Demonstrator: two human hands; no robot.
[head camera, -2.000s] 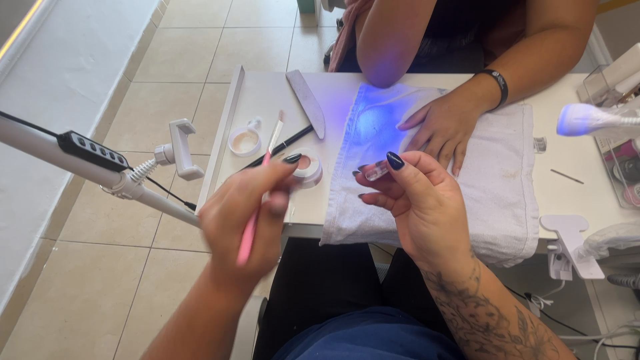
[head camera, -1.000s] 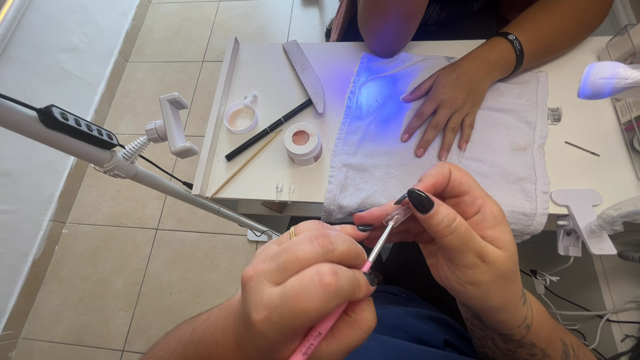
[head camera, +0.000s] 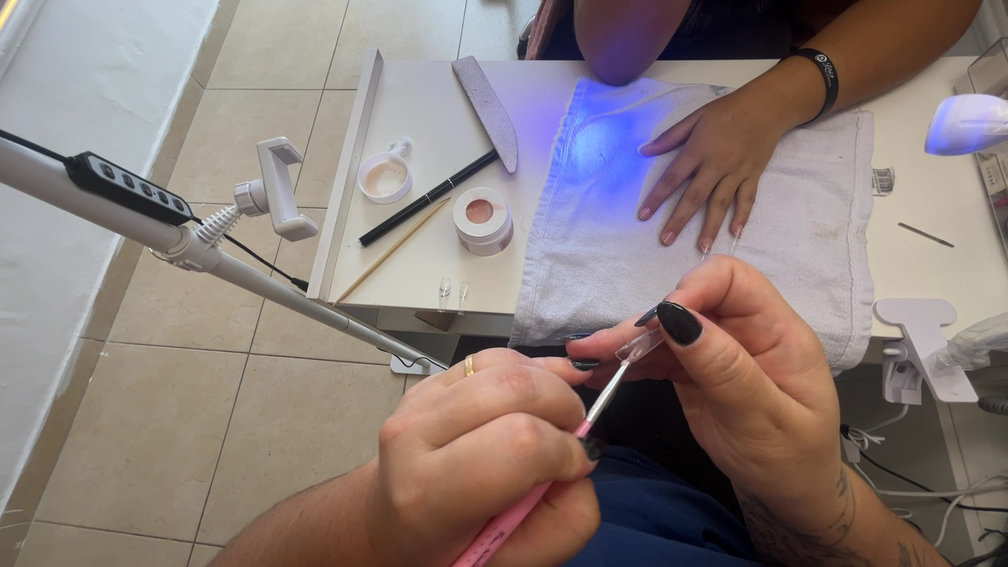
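My left hand (head camera: 488, 457) grips a pink-handled brush (head camera: 516, 512), its tip touching a clear nail form (head camera: 636, 346). My right hand (head camera: 748, 370) pinches that form between thumb and fingers. Another person's hand (head camera: 713, 161) lies palm down on a white towel (head camera: 551, 268), with clear pieces at two fingertips. On the white table, left of the towel, stand an open jar of pinkish product (head camera: 483, 222) and a small dish-like lid (head camera: 384, 178). A nail file (head camera: 488, 118), a black pen-like tool (head camera: 429, 197) and a thin wooden stick (head camera: 392, 252) lie around them. Two clear nail forms (head camera: 454, 294) rest near the edge.
A white pole with a control box (head camera: 130, 189) and phone holder (head camera: 276, 189) crosses the left side. A glowing lamp head (head camera: 967, 124) hangs at right, above a white clamp (head camera: 921, 339) with cables. A thin metal piece (head camera: 925, 235) lies right of the towel.
Two seconds ago my hands were apart, the brush raised at left. They have come together lower down, and the brush tip now meets the clear form. The view has shifted somewhat.
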